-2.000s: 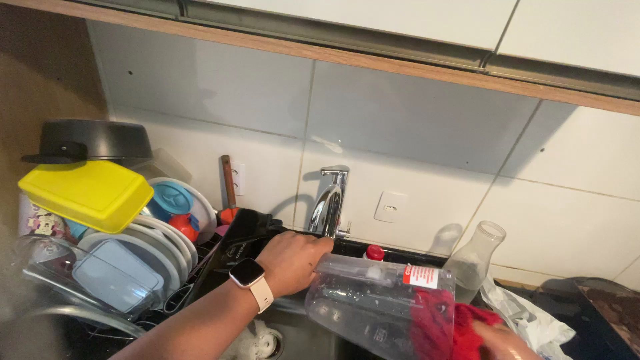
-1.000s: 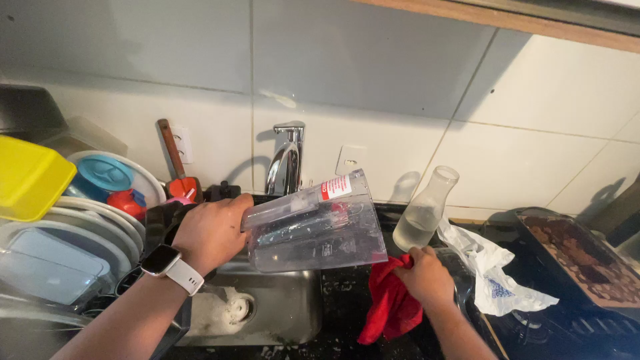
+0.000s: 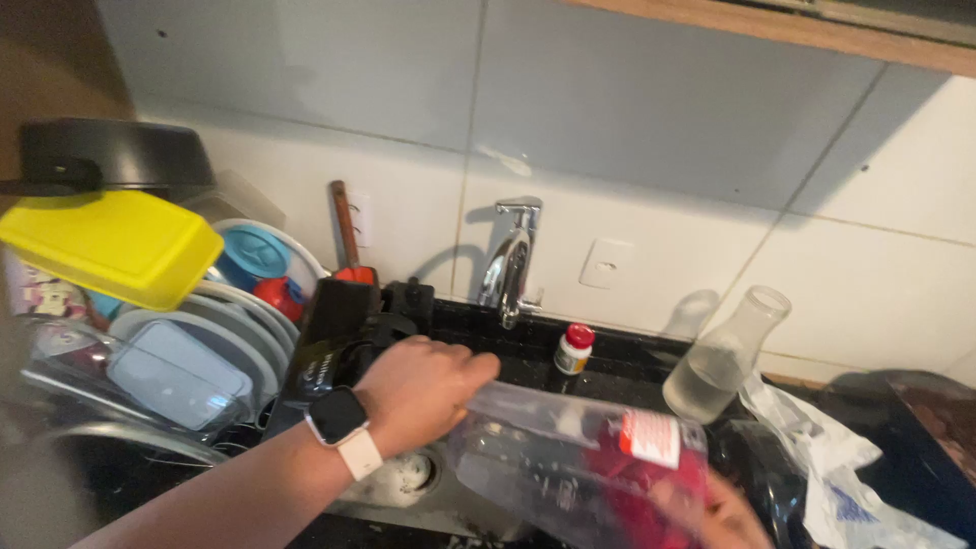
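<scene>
A clear plastic container (image 3: 534, 457) with a red and white label lies tilted over the steel sink (image 3: 457, 507). My left hand (image 3: 427, 389), below a watch with a pale strap, grips its left end. At its right end my right hand (image 3: 717, 503) holds a red cloth (image 3: 625, 488), seen through the clear wall; whether the cloth is inside or behind is hard to tell. Beyond the container stand a chrome faucet (image 3: 509, 267) and a small white bottle with a red cap (image 3: 574, 349). A glass carafe (image 3: 724, 358) partly filled with cloudy liquid is to the right.
On the left, plates (image 3: 229, 335), a yellow plastic container (image 3: 114, 244) and a black pan (image 3: 122, 152) crowd a dish rack. A red spatula (image 3: 347, 236) leans on the tiled wall. A crumpled white bag (image 3: 831, 457) lies at the right; a wooden cabinet edge (image 3: 762, 34) hangs above.
My right hand has brought the red cloth from below the container's right end up to that end. My left hand still holds the other end. The view has shifted left.
</scene>
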